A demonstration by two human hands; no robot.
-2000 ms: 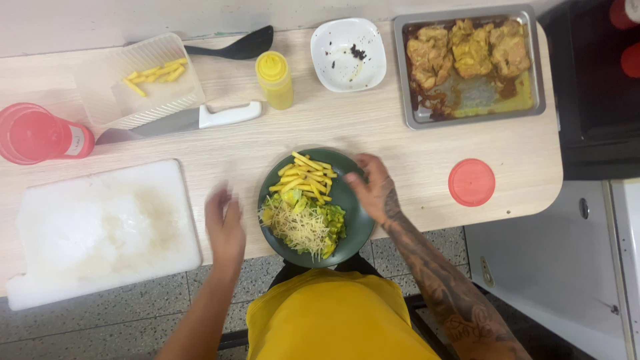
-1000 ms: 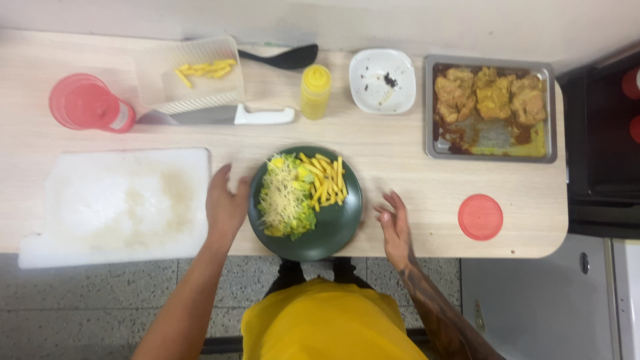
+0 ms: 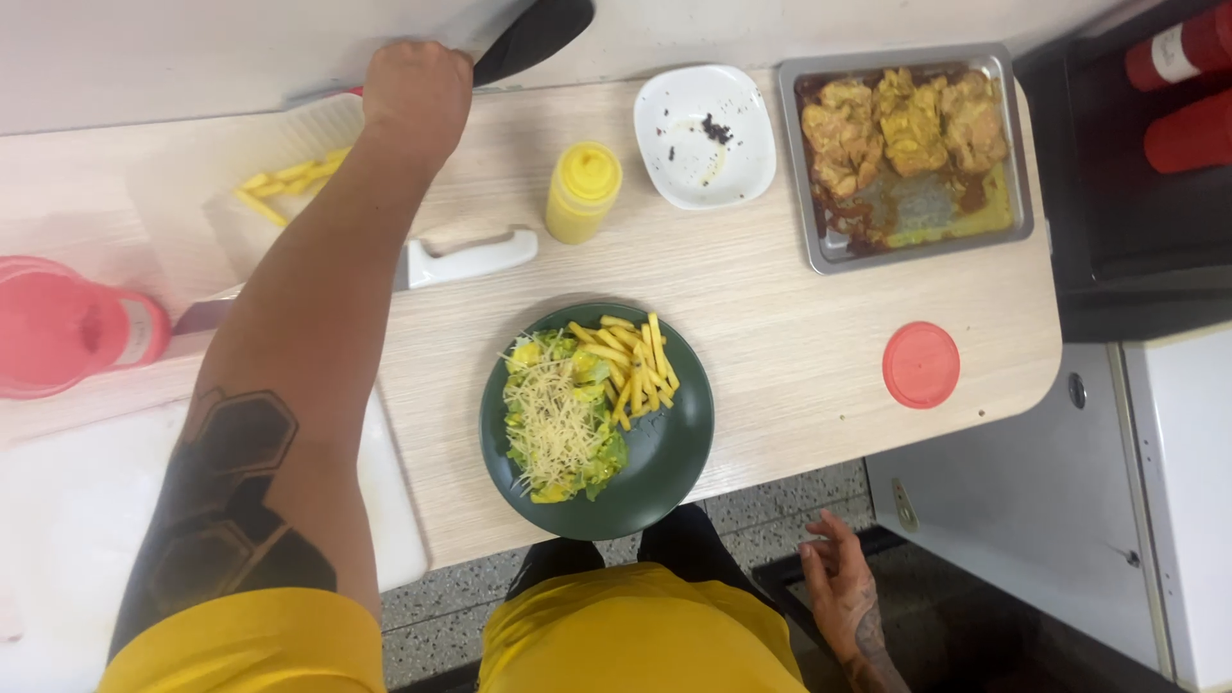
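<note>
My left hand (image 3: pixel 419 91) is closed around the handle of a black spatula (image 3: pixel 534 37) at the table's wall side, its fingers partly hidden. Below my forearm lie fries in a clear plastic container (image 3: pixel 217 197) and a white-handled knife (image 3: pixel 476 258). My right hand (image 3: pixel 837 577) hangs empty past the table's front edge, fingers apart. Between my arms a dark green plate (image 3: pixel 664 472) holds fries (image 3: pixel 635 366) and a salad topped with grated cheese (image 3: pixel 558 423). A metal tray (image 3: pixel 818 252) at the far right carries several cooked chicken pieces (image 3: pixel 910 120).
A yellow squeeze bottle (image 3: pixel 583 192) stands beside a white bowl (image 3: pixel 707 183) with dark bits. A red lid (image 3: pixel 921 366) lies near the right front edge. At the left are a red plastic container (image 3: pixel 58 327) and a white cutting board (image 3: pixel 395 500), partly under my arm.
My left hand has gone from beside the plate to the spatula at the wall and grasped it. My right hand has dropped back from the plate, below the table edge.
</note>
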